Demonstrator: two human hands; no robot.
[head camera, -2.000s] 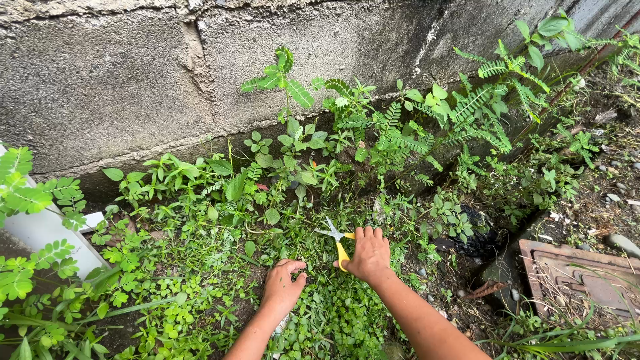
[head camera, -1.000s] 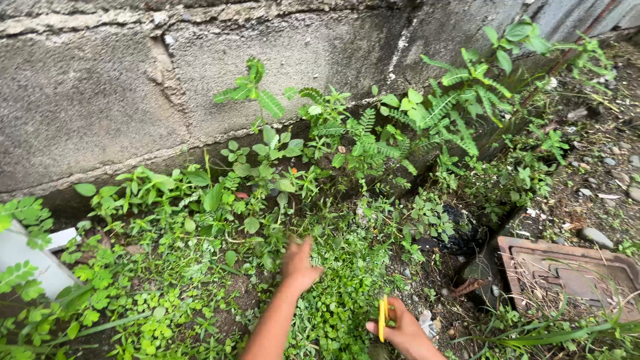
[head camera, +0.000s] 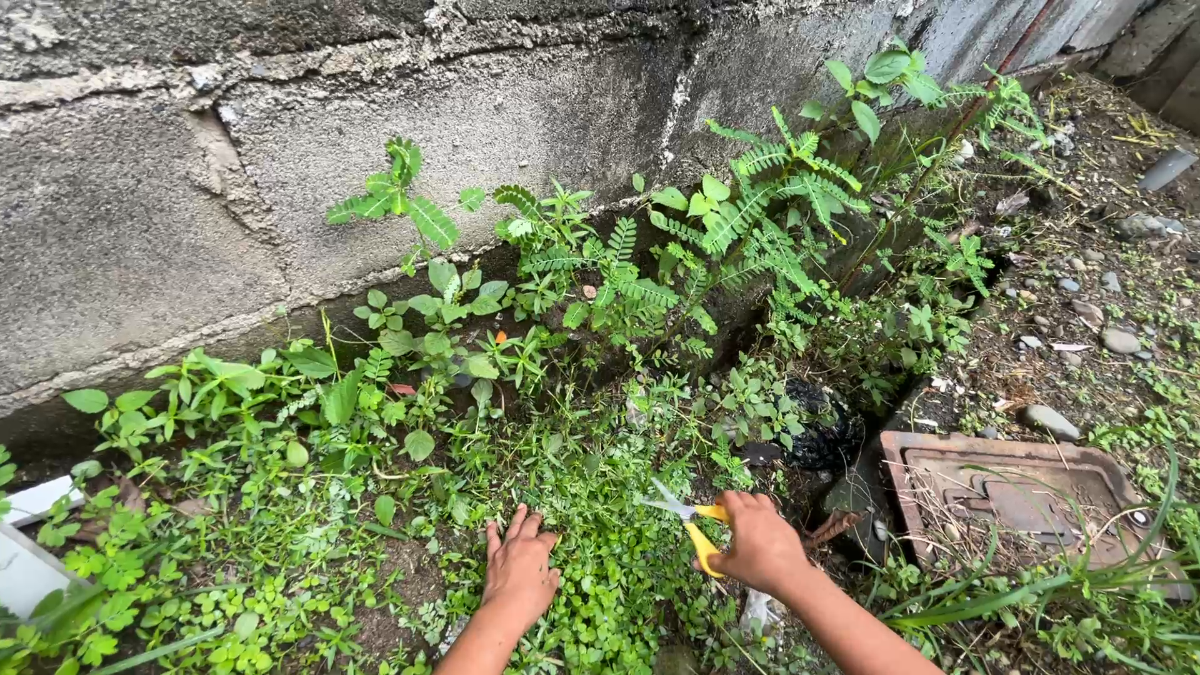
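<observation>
My right hand (head camera: 757, 544) holds a pair of scissors (head camera: 692, 527) by its yellow handles. Its metal blades are a little apart and point up and to the left over low green weeds (head camera: 600, 591). To the left of the scissors, my left hand (head camera: 522, 570) rests palm down on the weeds, fingers spread, with nothing seen in it. Taller leafy plants (head camera: 637, 281) grow beyond both hands along the foot of the wall.
A concrete block wall (head camera: 422, 112) runs across the back. At the right lie a rusty metal cover (head camera: 1022, 497), black plastic (head camera: 820, 427) in a narrow ditch, and stones (head camera: 1050, 422). White boards (head camera: 28, 562) lie at the left edge.
Since a second ago my right hand has moved up and inward, and the scissors' blades now show. The fingers of my left hand are more spread on the weeds.
</observation>
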